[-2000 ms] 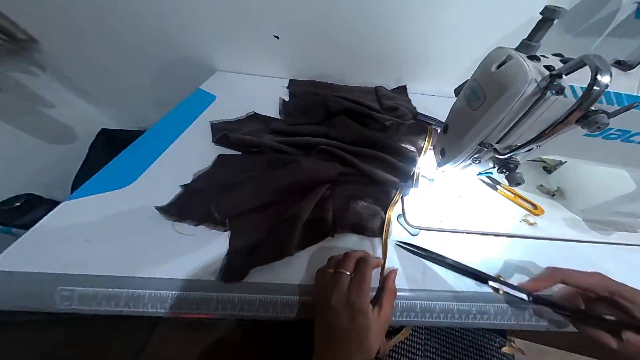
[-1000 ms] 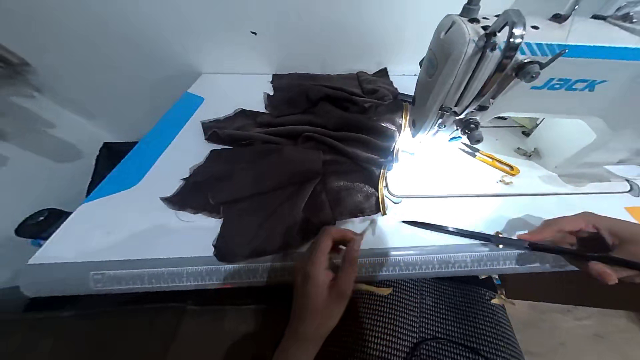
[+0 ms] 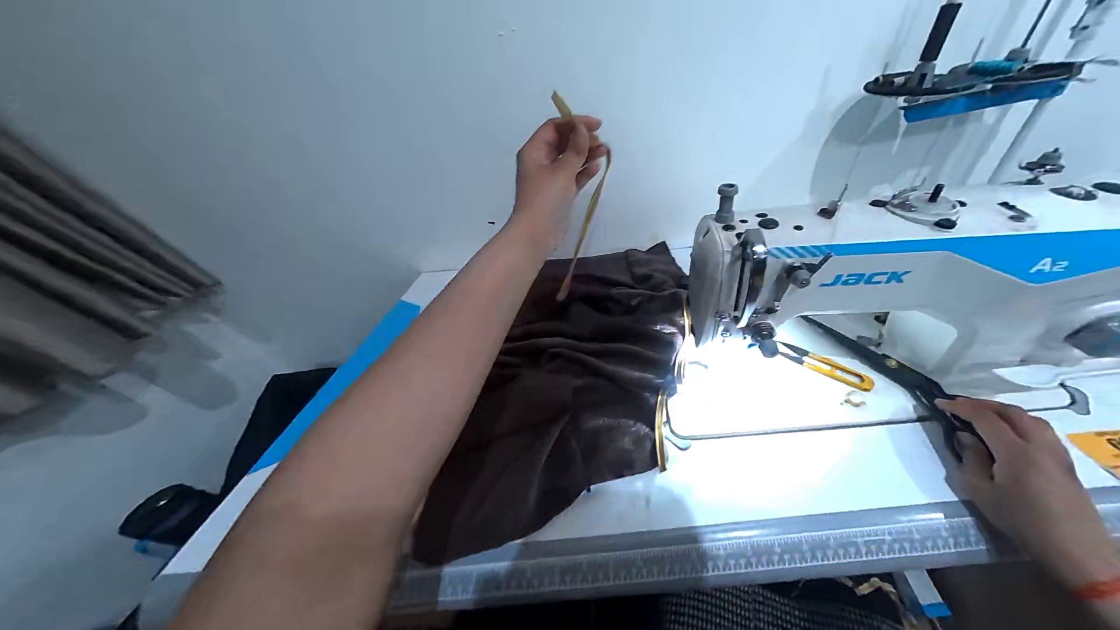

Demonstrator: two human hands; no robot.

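Observation:
Raised in front of the wall, my left hand (image 3: 560, 157) pinches a narrow golden-yellow trim strip (image 3: 591, 210), whose tail hangs over the dark brown fabric (image 3: 560, 394). That fabric lies gathered on the sewing table, with a golden edging (image 3: 661, 429) along its right side near the needle area. At the right, my right hand (image 3: 1006, 446) rests on the handles of black fabric scissors (image 3: 892, 367), their blades pointing under the arm of the sewing machine. My left forearm hides part of the cloth.
The white and blue Jack sewing machine (image 3: 875, 271) stands at the right, its lamp lit. Yellow thread snips (image 3: 831, 369) lie on its bed beside a small scrap (image 3: 853, 400). A ruler strip (image 3: 787, 551) runs along the table's front edge. Brown curtain-like fabric (image 3: 79, 271) hangs at left.
My left hand has risen from the table's front edge to the wall, now with the strip. The scissors have moved from near the front edge to the machine bed. The view has shifted considerably.

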